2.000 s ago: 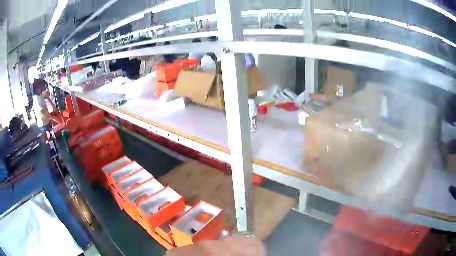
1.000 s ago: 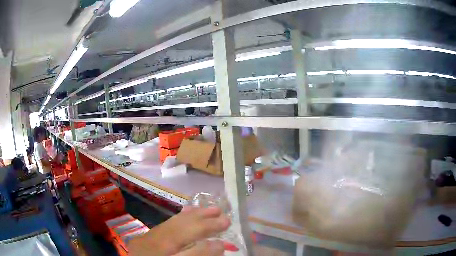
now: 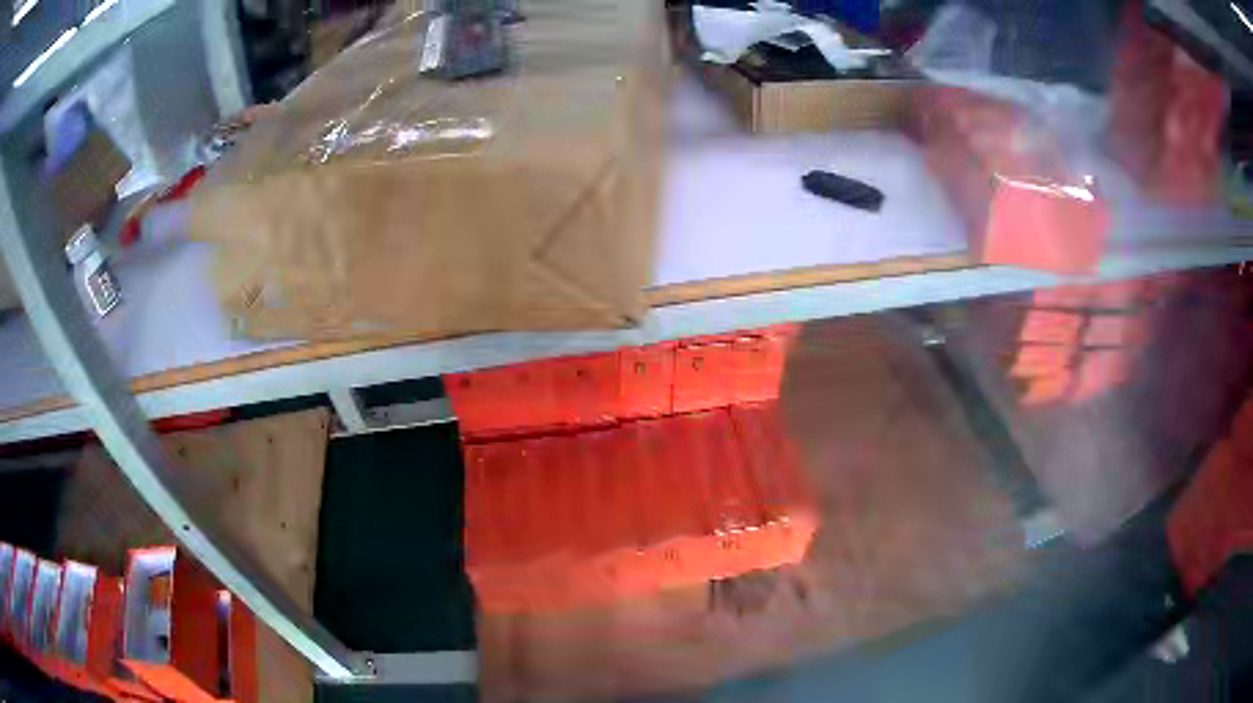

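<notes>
Neither of my hands is in view. Nearest in front of me, a block of closed orange-red product boxes (image 3: 632, 501) stands side by side in rows on a brown board or cardboard sheet (image 3: 893, 508). At the lower left, open product boxes (image 3: 151, 625) with white insides stand in a row beside a plywood board (image 3: 247, 481). Much of the right side is blurred.
A white shelf (image 3: 742, 206) above holds a large brown taped carton (image 3: 440, 234), a small black object (image 3: 842, 190), a shallow open carton (image 3: 825, 106) and red boxes (image 3: 1047, 227). A white bottle (image 3: 94, 275) stands left. A metal post (image 3: 131, 460) crosses the left side.
The view has swung right and down. My hand with a clear shiny item, seen one second ago, is out of the picture. The block of closed boxes now shows in full, and the open boxes are far left.
</notes>
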